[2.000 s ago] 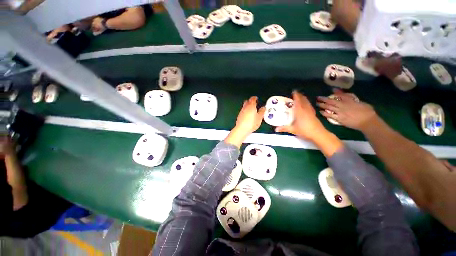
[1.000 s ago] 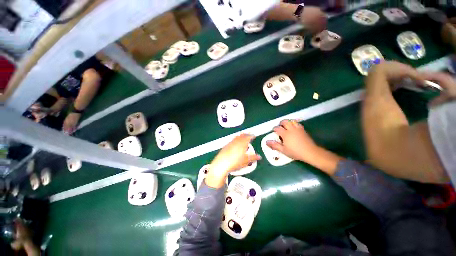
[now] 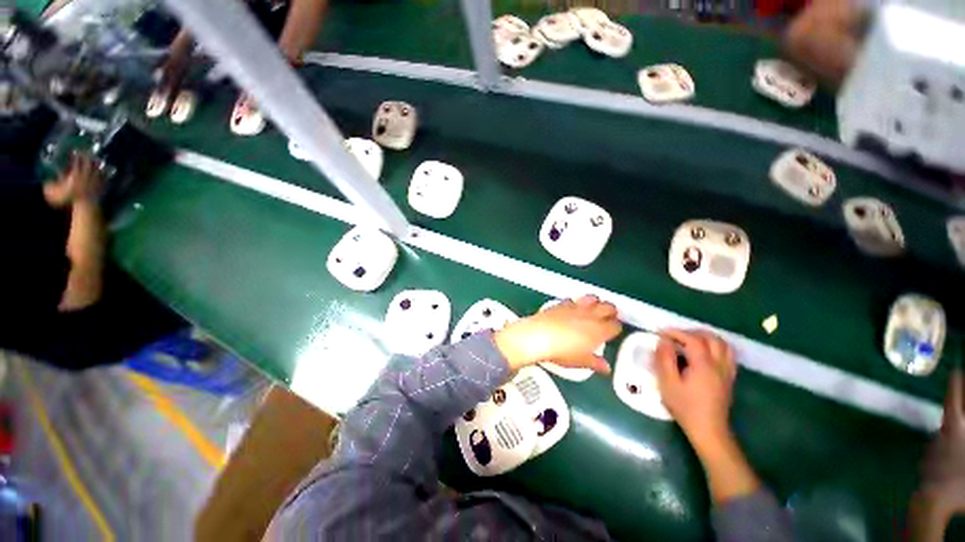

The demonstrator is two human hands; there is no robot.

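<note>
My left hand [image 3: 558,335] lies over a cream cover [image 3: 572,371] on the near green worktop, its thumb and fingers at the cover's right side; whether it grips is unclear. My right hand [image 3: 701,383] has curled fingers on the right part of another cream cover [image 3: 638,373], just right of the first and beside the pale rail. Overlapping larger cream covers [image 3: 515,436], with dark spots and slots, lie below my left forearm. More cream covers [image 3: 417,321] lie to the left, one partly behind my left sleeve.
A pale rail [image 3: 508,267] divides the worktop from the dark green belt. The belt carries spaced cream covers [image 3: 709,255], a pale scrap [image 3: 770,324] and an open unit [image 3: 914,335] with blue inside. A metal post [image 3: 317,132] crosses upper left. Another person's arm [image 3: 940,476] is at the right edge.
The view has turned. A cover handled over the belt two seconds ago is no longer there; both hands are now on covers on the near worktop. The neighbour's arm has withdrawn towards the right edge.
</note>
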